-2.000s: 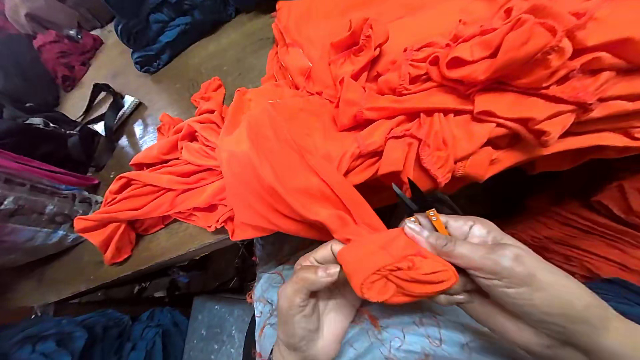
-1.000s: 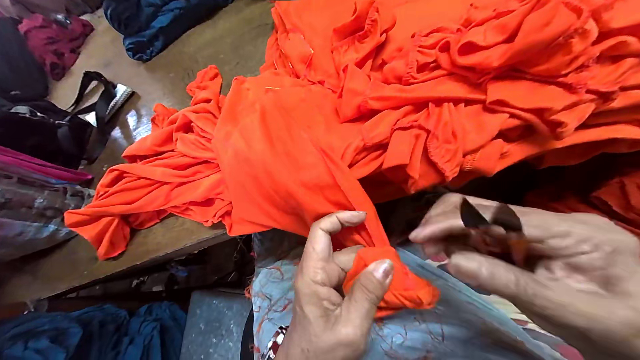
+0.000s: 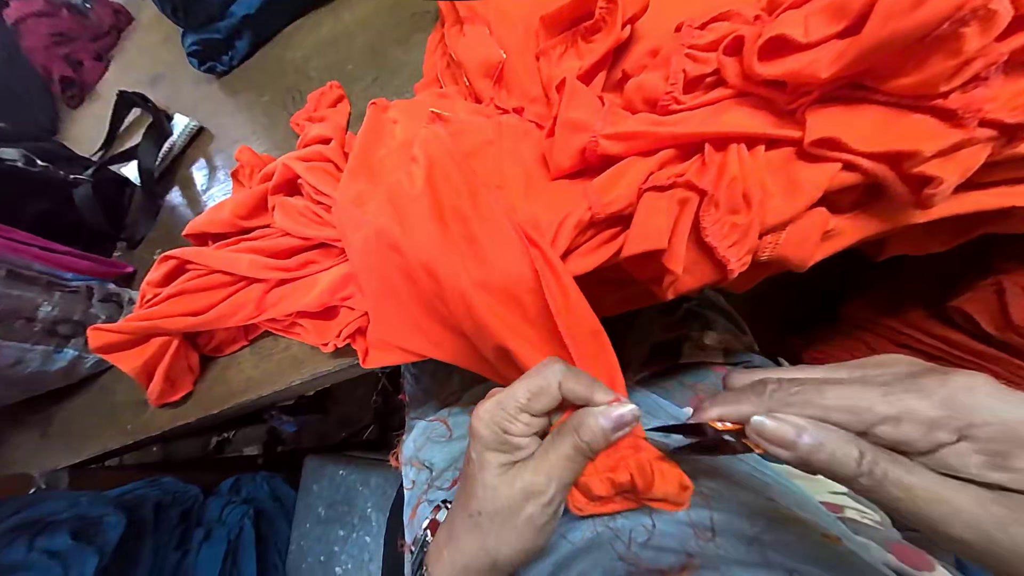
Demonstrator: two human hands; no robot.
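An orange knit garment (image 3: 448, 232) lies over the table edge, one narrow end hanging down toward my lap. My left hand (image 3: 544, 440) pinches that end between thumb and forefinger, just above its bunched cuff (image 3: 632, 480). In my right hand (image 3: 872, 440) is a pair of thread snips (image 3: 712, 437) with dark blades and an orange handle part. The blade tips point left, close beside the pinched fabric and my left thumb. Whether they touch the cloth cannot be told.
More orange garments (image 3: 760, 120) are heaped at the back right of the wooden table (image 3: 320, 56). A black strapped bag (image 3: 72, 192) sits at the left. Dark blue cloth (image 3: 144, 528) lies below the table edge. A blue-grey cloth with loose threads (image 3: 448, 472) covers my lap.
My right hand has brought the snips down and left to the cloth at my left fingertips. My left hand moved from beside the cuff to a pinch above it; my right hand let the cuff go.
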